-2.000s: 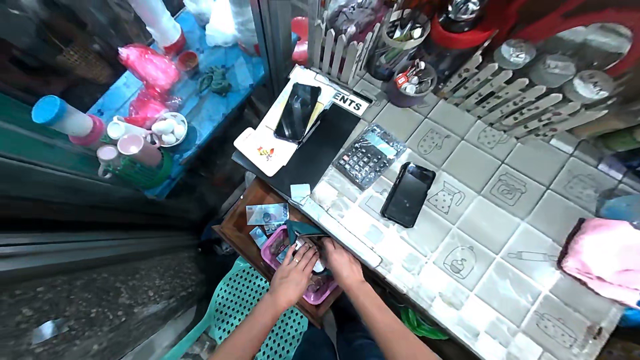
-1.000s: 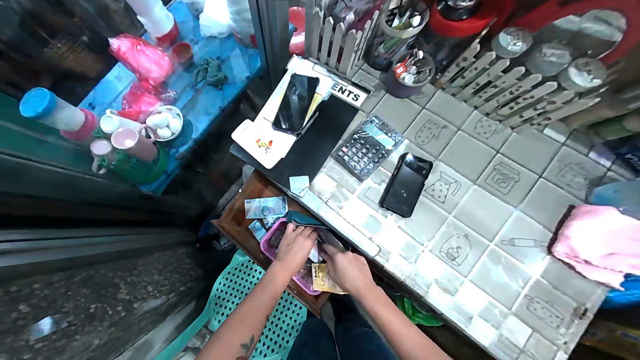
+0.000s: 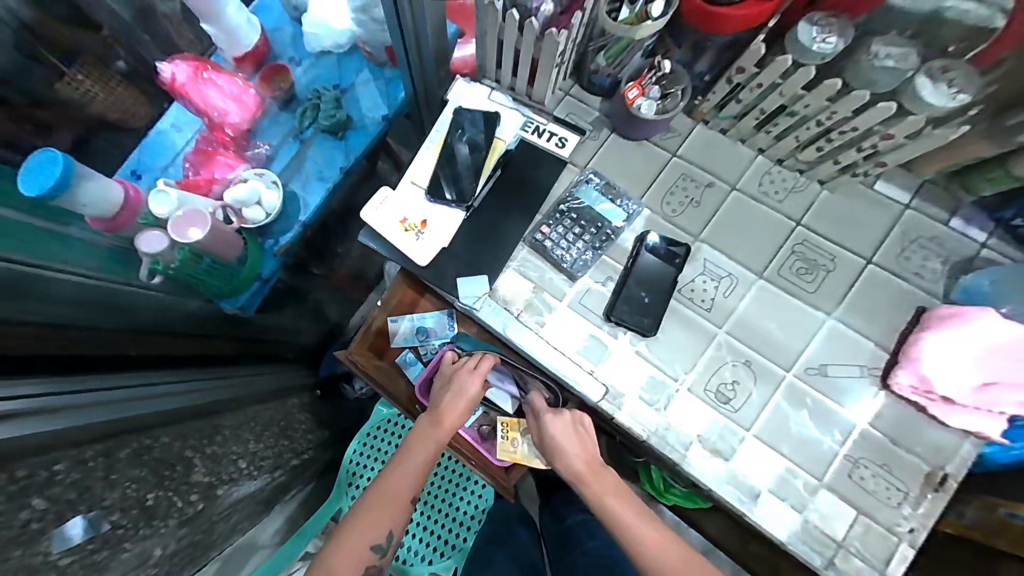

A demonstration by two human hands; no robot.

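Observation:
Over an open wooden drawer (image 3: 376,334), my left hand (image 3: 462,386) grips the left edge of a dark zippered pouch (image 3: 512,358). My right hand (image 3: 562,432) is at the pouch's right side, its fingertips partly hidden at the opening. White paper (image 3: 502,390) shows inside the pouch. A yellow banknote (image 3: 518,442) lies against my right hand; whether the fingers hold it I cannot tell. Beneath is a pink plastic basket (image 3: 424,384) with coins. Bluish banknotes (image 3: 422,328) lie in the drawer's left part.
On the tiled counter (image 3: 768,308) are a black phone (image 3: 648,282), a calculator (image 3: 585,223) and a pink cloth (image 3: 960,368). Another phone (image 3: 464,156) rests on papers and a black folder (image 3: 512,208). A green plastic chair (image 3: 440,512) stands below the drawer. Cups and eggs are on a blue table (image 3: 308,192).
The yellow banknote, not visible two seconds ago, appeared by my right hand one second ago and is still there. The pouch shows more widely open between my hands than two seconds ago.

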